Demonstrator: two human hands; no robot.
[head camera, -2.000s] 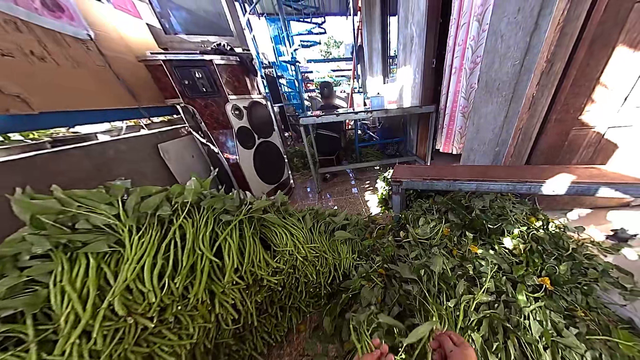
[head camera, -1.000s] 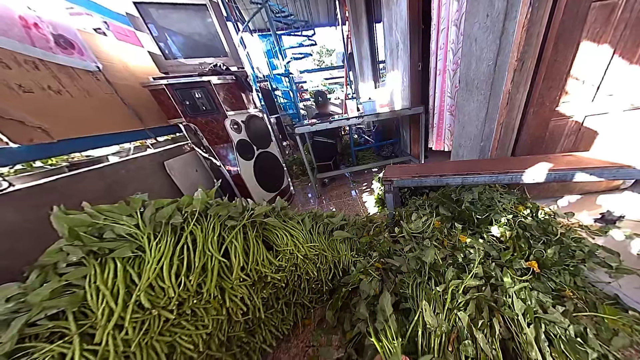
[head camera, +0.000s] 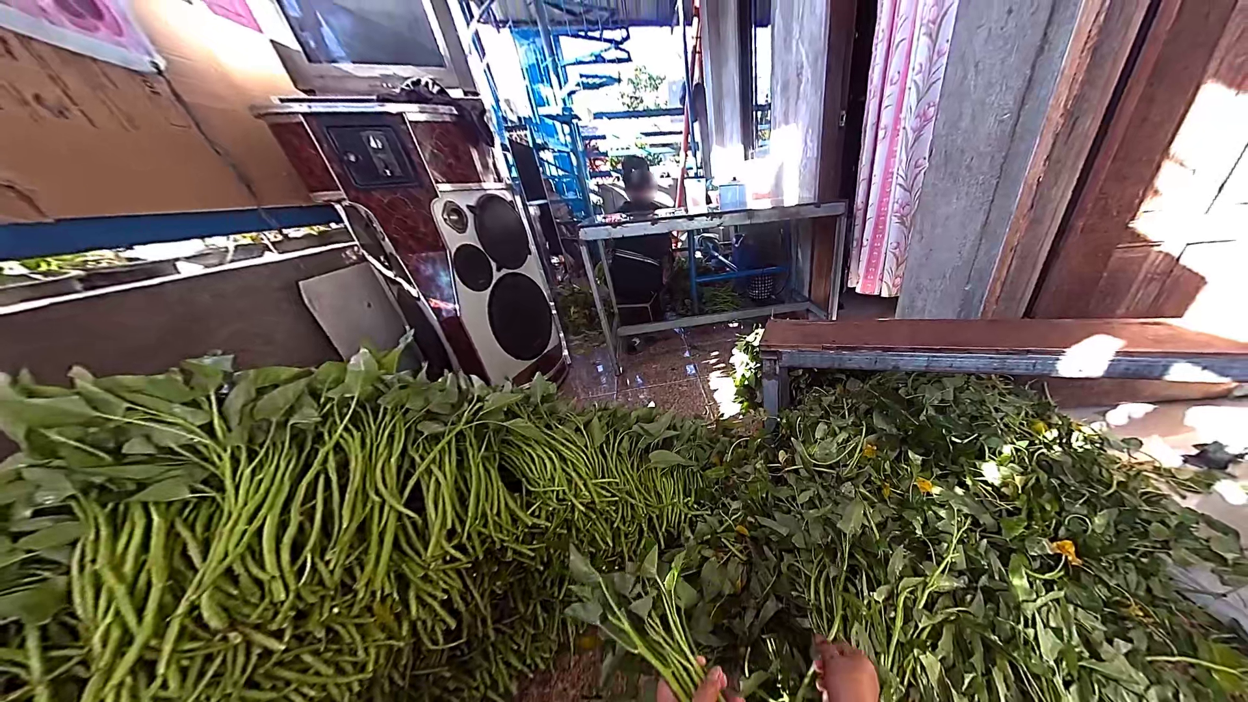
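Observation:
At the bottom edge, my left hand is closed around a small bunch of leafy green stems, its leaves pointing up and to the left. Just to its right, my right hand has its fingers closed at the near edge of a loose heap of leafy greens; a stem seems to be pinched in them, though the fingertips are partly hidden. On the left lies a large stack of long green stems, laid side by side with leaves at the back.
A low brown bench stands behind the loose heap. Beyond the stack lean tall speakers beside a cabinet with a television. Farther back, a person is behind a metal-framed table on the tiled floor.
Both hands, out of view one second ago, are back at the bottom edge. A leafy bunch now shows clearly in my left hand.

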